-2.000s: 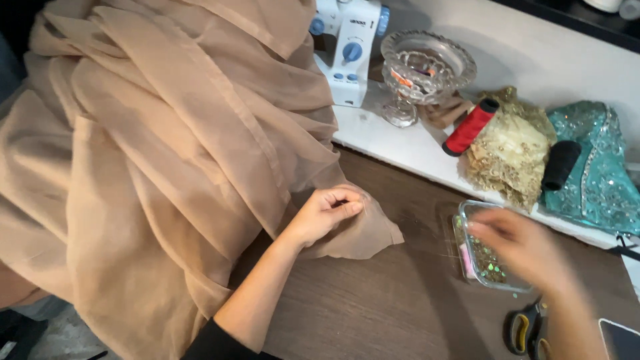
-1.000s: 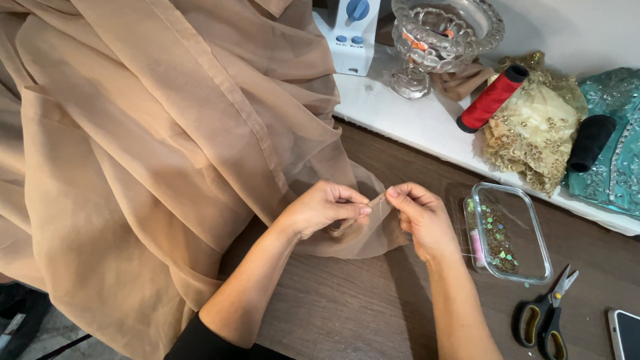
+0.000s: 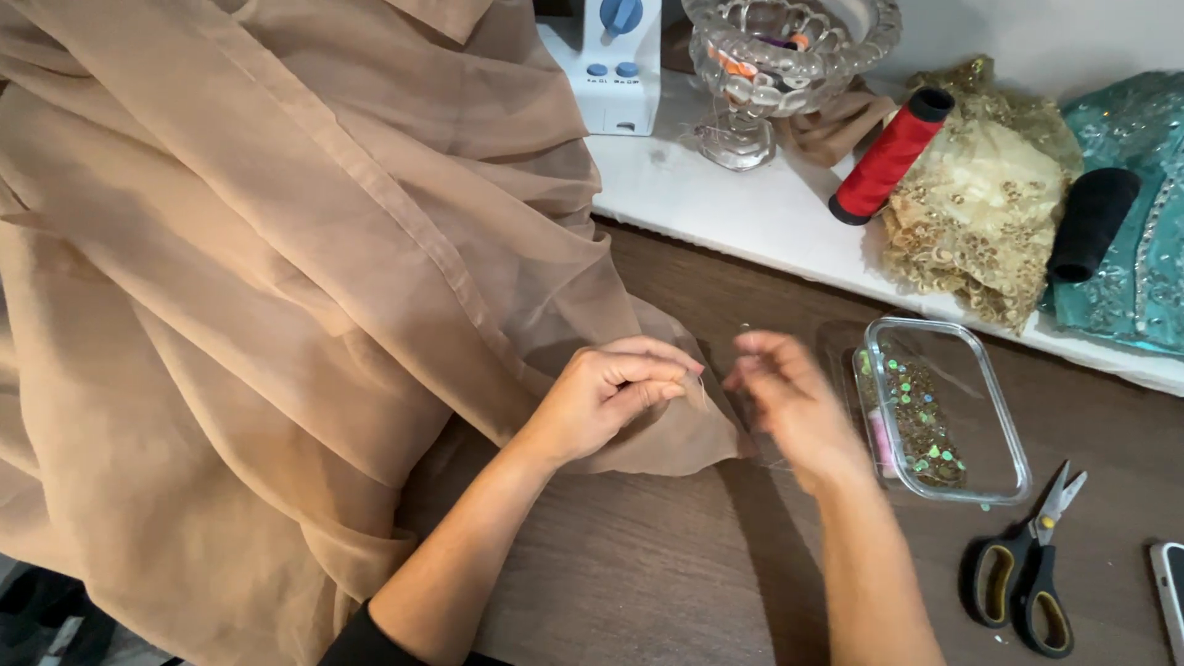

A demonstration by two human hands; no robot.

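Observation:
Sheer tan fabric lies in folds over the left half of the table, its corner reaching the middle. My left hand pinches the fabric near that corner between thumb and fingers, with a fine thread showing at the fingertips. Just right of it is my right hand, blurred, its fingers bent and apart from the fabric; whether it holds a needle or thread cannot be made out. Beside the right hand stands a clear plastic container with gold beads, green sequins and a pink item.
Black-handled scissors lie at the lower right near a phone's edge. Along the white ledge are a sewing machine, a glass pedestal bowl, a red thread spool, a black spool, gold lace and teal beaded fabric.
My right hand was over the container, then came to the fabric beside my left hand. Now it has parted from the left hand, which keeps its pinch on the fabric.

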